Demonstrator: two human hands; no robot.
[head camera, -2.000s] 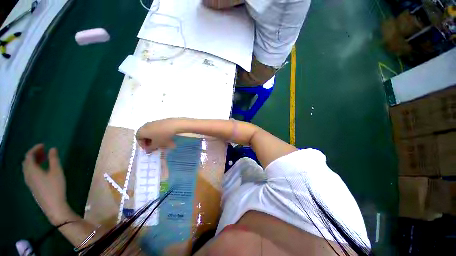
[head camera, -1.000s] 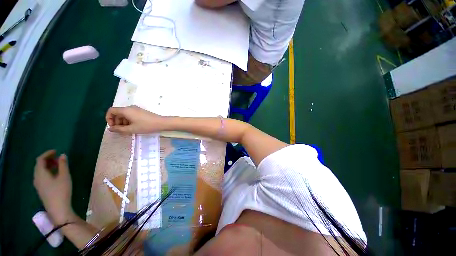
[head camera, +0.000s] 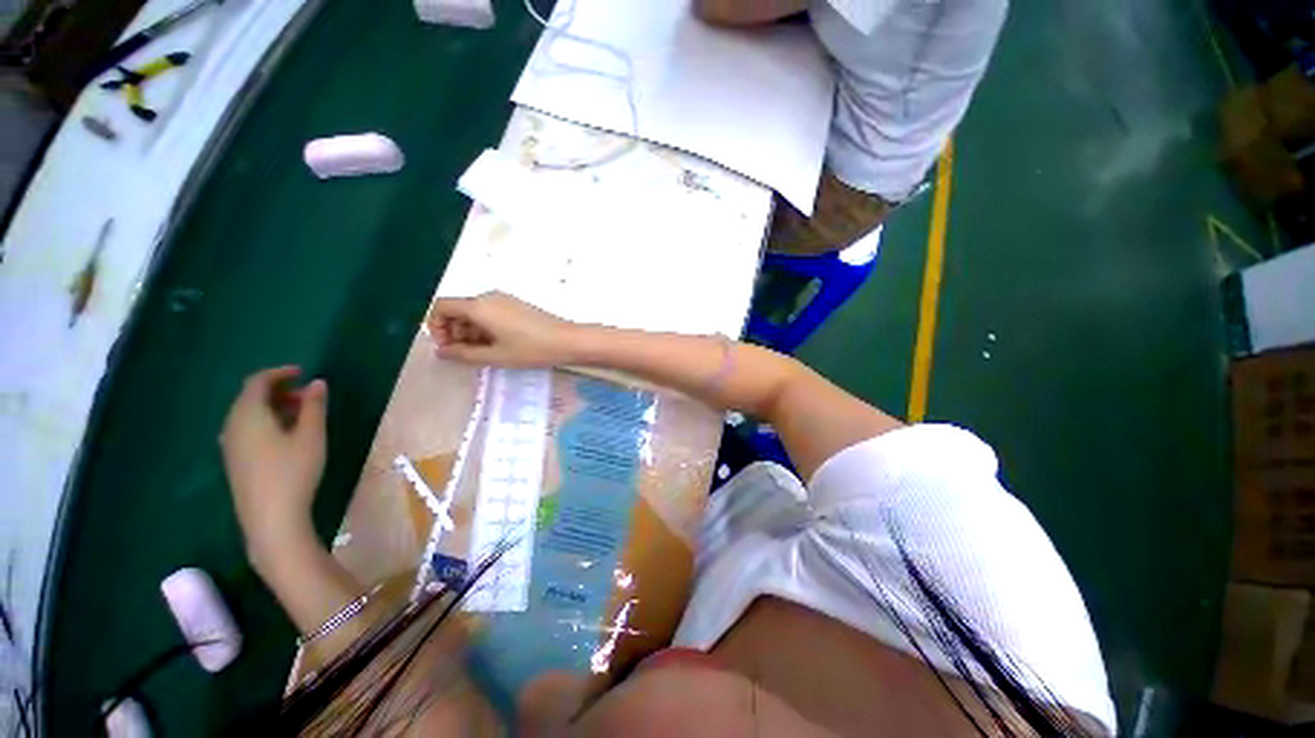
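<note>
My left hand (head camera: 274, 454) is over the green belt (head camera: 217, 346), its thumb and fingers apart, with nothing seen between them. My right hand (head camera: 483, 332) is at the far left corner of the work board (head camera: 397, 433), fingers curled in; whether it holds a small piece cannot be told. A long white sticker strip (head camera: 508, 483) with rows of small squarish shapes lies on the board, just nearer than my right hand. One pink unit (head camera: 202, 620) lies on the belt near my left wrist, another (head camera: 353, 154) farther up. Neither hand touches a unit.
More pink units show at the belt's top (head camera: 454, 12) and bottom left (head camera: 127, 718). Yellow-handled pliers (head camera: 144, 79) lie beyond the belt. White sheets and a cable (head camera: 627, 87) lie on the bench beside another person's sleeve (head camera: 909, 101). A blue stool (head camera: 822, 296) stands right.
My right hand has moved from the sticker strip's far end to the board's left edge. My left hand stays over the belt, still open. The view has shifted, showing more belt at left.
</note>
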